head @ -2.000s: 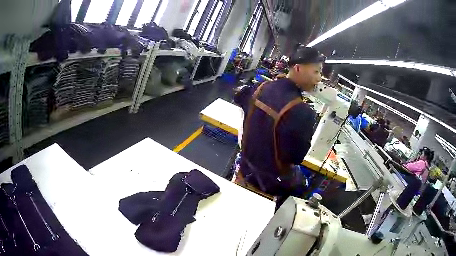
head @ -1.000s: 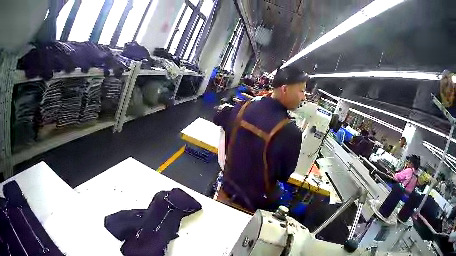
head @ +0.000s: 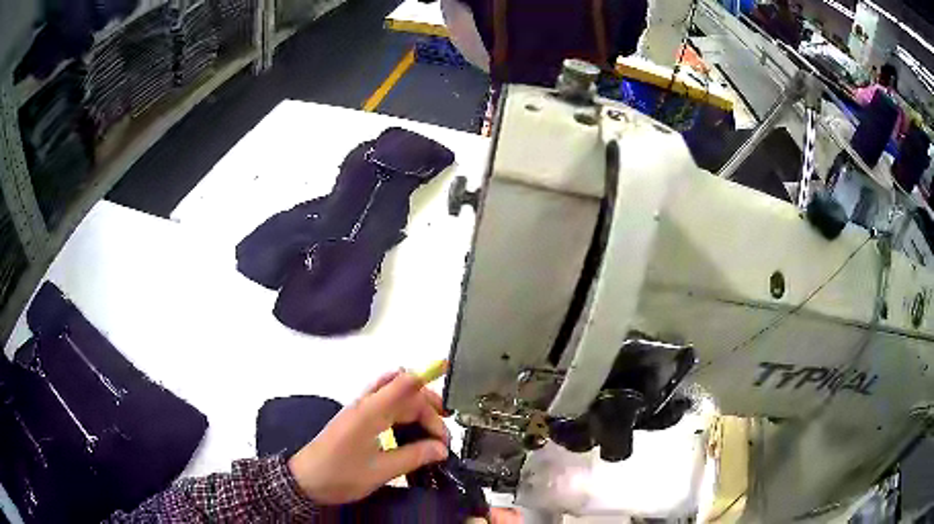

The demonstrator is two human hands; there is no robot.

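Observation:
The cream-grey sewing machine head [head: 655, 235] marked TYPICAL stands at centre right. My left hand [head: 374, 440] is at its left, below the head, with fingers bent on a dark padded panel [head: 292, 422]; yellow bits show at the fingertips. The panel runs under the hand to the presser foot area [head: 497, 450]. Only fingertips of my right hand [head: 502, 515] show at the bottom edge, beside the dark cloth; their grip is hidden. Other dark lobed panels [head: 328, 287] with pale lines lie on the white table behind.
A wide dark pile of panels [head: 92, 420] with pale lines lies at far left on the white table [head: 133, 256]. A person's dark-clothed back [head: 563, 41] is behind the machine. Dark thread cones [head: 874, 128] stand at upper right. Shelves of stacked pieces [head: 133, 61] line the upper left.
The view has tilted down from the room to the machine and table. My left hand and part of my right hand have come into view at the dark cloth.

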